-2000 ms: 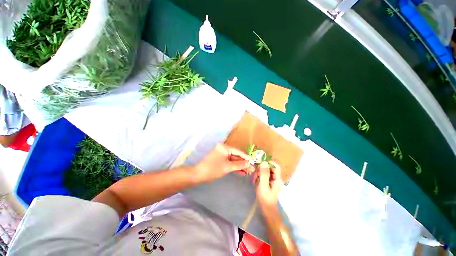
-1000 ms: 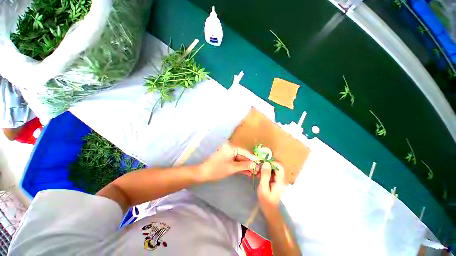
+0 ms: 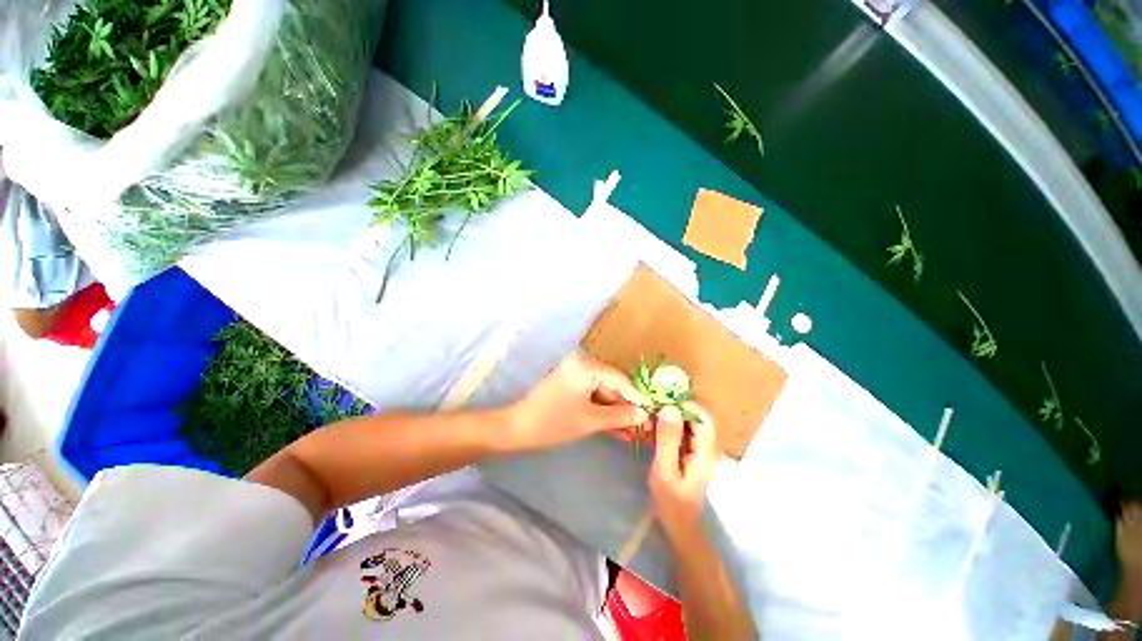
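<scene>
My left hand (image 3: 579, 398) and my right hand (image 3: 683, 457) meet over the near part of the brown cardboard pad (image 3: 735, 378). The fingertips of both hands pinch a small green leaf sprig (image 3: 645, 382) between them. Whether it is one piece or two is too small to tell. The round white glue cap (image 3: 671, 381) lies on the pad just beyond the fingertips, and leaves partly cover its edge.
A stemmed sprig bunch (image 3: 453, 175) lies left of the pad. Far left are a clear bag of leaves (image 3: 269, 144) and a blue crate (image 3: 125, 376). A glue bottle (image 3: 544, 63), cardboard scrap (image 3: 723, 228) and white disc (image 3: 802, 323) lie beyond. Single sprigs (image 3: 981, 336) are on the belt (image 3: 827, 150).
The camera view has shifted slightly. The hands stay together at the glue cap, and the sprig's leaves now spread more visibly beside it. A hand has appeared at the far right edge.
</scene>
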